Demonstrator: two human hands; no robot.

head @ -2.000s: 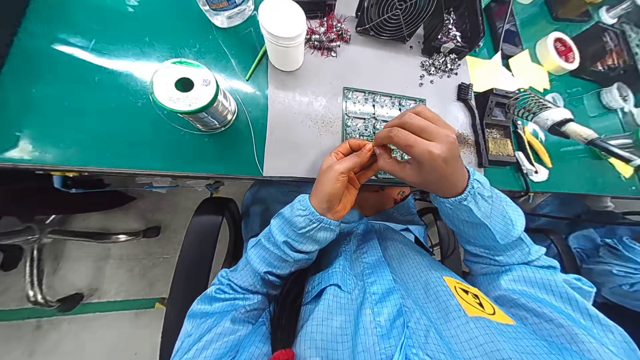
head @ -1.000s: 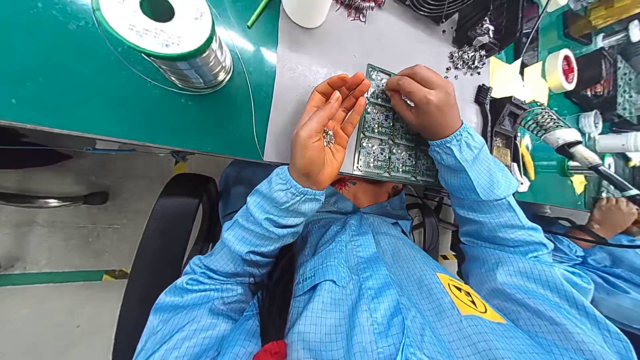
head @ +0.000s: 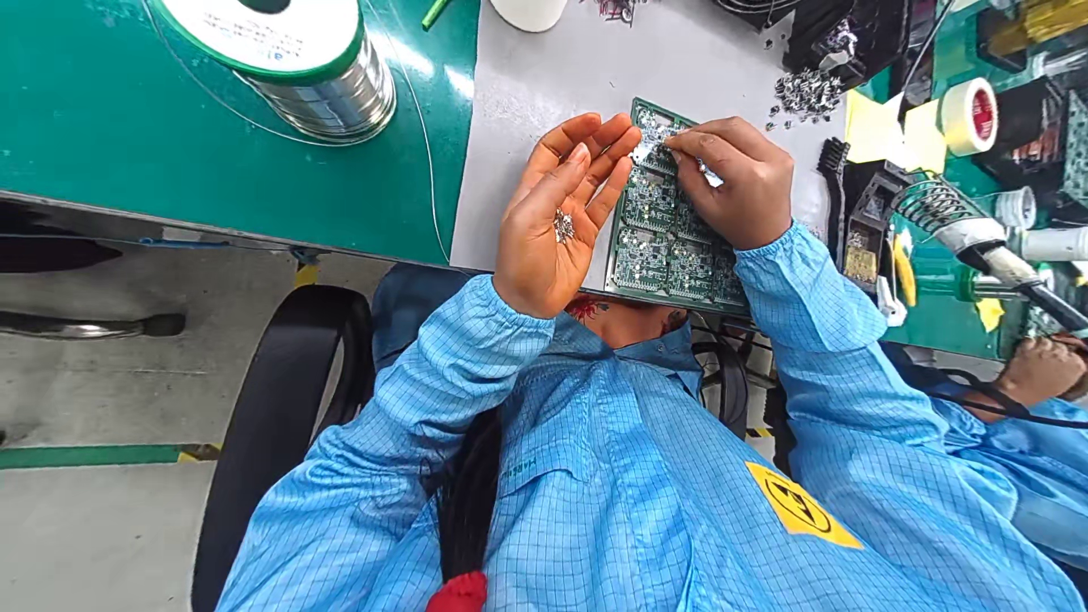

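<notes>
My left hand (head: 557, 217) is cupped palm up beside the left edge of a panel of green circuit boards (head: 650, 255). Several tiny metal components (head: 563, 226) lie in its palm. With thumb and fingertips pinched together, my right hand (head: 735, 174) touches the upper part of the panel; whether a small part is between those fingertips cannot be told. A pile of small metal parts (head: 807, 93) lies on the grey mat (head: 535, 110), above and to the right of my right hand.
A solder wire spool (head: 323, 93) stands on the green bench at the left, its loose wire trailing. To the right are a black brush (head: 833, 183), a soldering iron in its coiled holder (head: 943, 208), yellow-handled cutters (head: 903, 268) and a tape roll (head: 969, 117). A co-worker's hand (head: 1041, 370) shows far right.
Two seconds ago my hands were together over the panel. They have since parted, the left opening palm up at the left edge, the right staying over the boards. The view has shifted closer.
</notes>
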